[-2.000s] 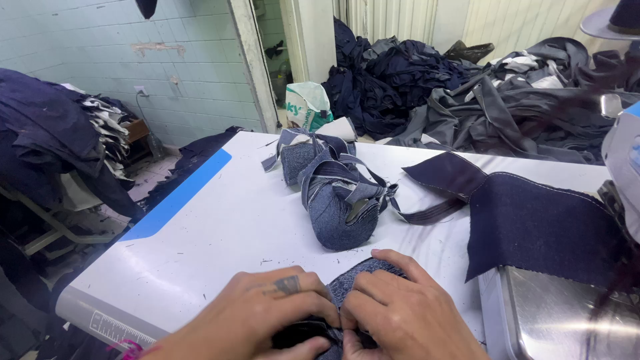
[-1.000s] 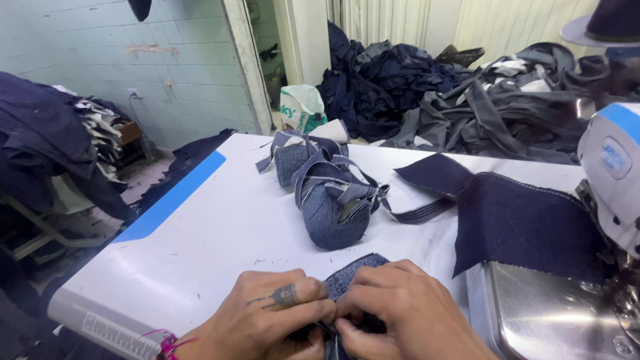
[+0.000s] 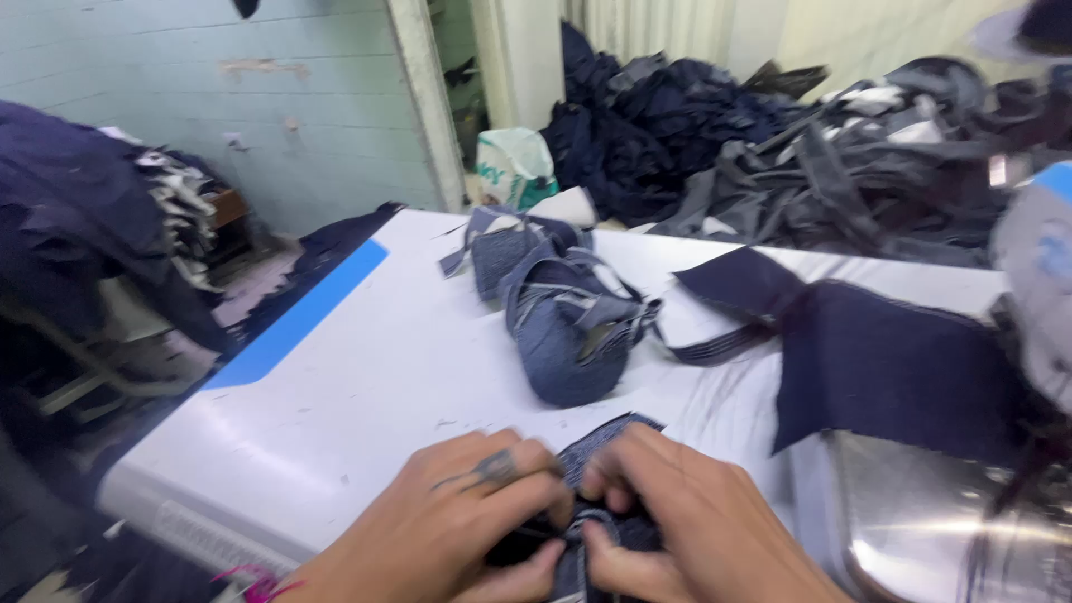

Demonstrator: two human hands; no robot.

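Observation:
My left hand (image 3: pixel 481 511) and my right hand (image 3: pixel 670 511) meet at the near edge of the white sewing table (image 3: pixel 377 368). Between them they pinch a dark blue denim piece (image 3: pixel 599 440), its seam lying between both thumbs; the fingers hide much of it. Beyond the hands rests a rolled bundle of denim pieces (image 3: pixel 561 352), with a second denim bundle (image 3: pixel 502 251) behind it. To the right, a strip of joined dark fabric pieces (image 3: pixel 888 368) reaches toward the sewing machine (image 3: pixel 1043 268).
A shiny metal plate (image 3: pixel 946 519) lies at the right, partly under the dark fabric. Heaps of navy cloth (image 3: pixel 662 126) and grey cloth (image 3: pixel 837 184) stand behind the table, beside a plastic bag (image 3: pixel 512 167). More dark cloth (image 3: pixel 75 201) is piled at the left.
Both hands stay on the denim piece, while the fingers have shifted their pinch along it. The bundles and the fabric strip remain where they were on the table.

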